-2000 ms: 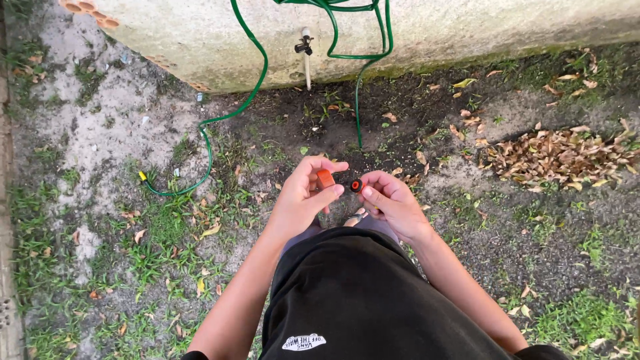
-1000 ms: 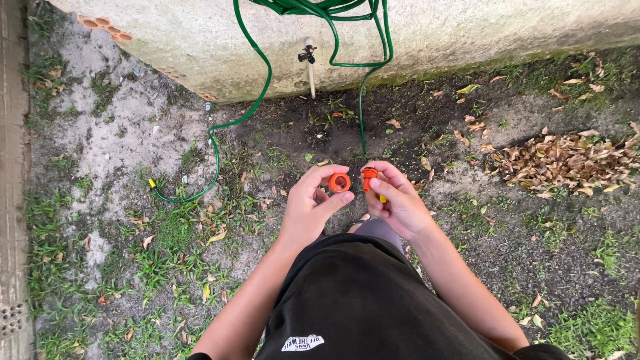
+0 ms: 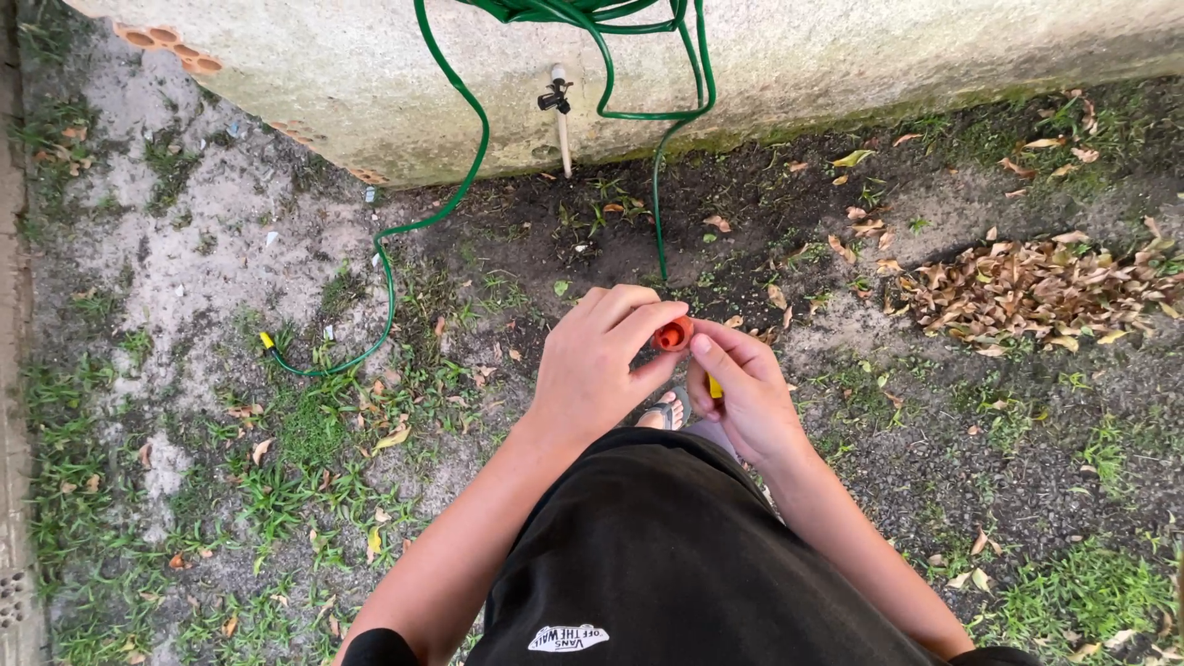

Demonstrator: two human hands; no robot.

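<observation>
Between the fingertips of my left hand (image 3: 601, 361) is an orange plastic fitting (image 3: 673, 334), round, with its hollow end facing up. My right hand (image 3: 747, 388) touches the fitting's right side with thumb and index finger, and a yellow plastic piece (image 3: 715, 387) shows between its curled fingers. Whether the yellow piece joins the orange one is hidden. A green garden hose (image 3: 481, 120) hangs in coils at the wall; one length runs left over the ground to a yellow-tipped end (image 3: 267, 340). Another length (image 3: 659, 213) drops down beyond my hands.
A black tap (image 3: 555, 96) sits on a pale pipe (image 3: 565, 143) against the concrete wall (image 3: 832, 65). Dry leaves (image 3: 1027, 291) are heaped on the right. Soil and grass patches cover the ground, and my sandalled foot (image 3: 664, 410) shows below my hands.
My hands have come together; one second ago each held an orange piece apart from the other. The piece in my left hand now meets my right fingertips.
</observation>
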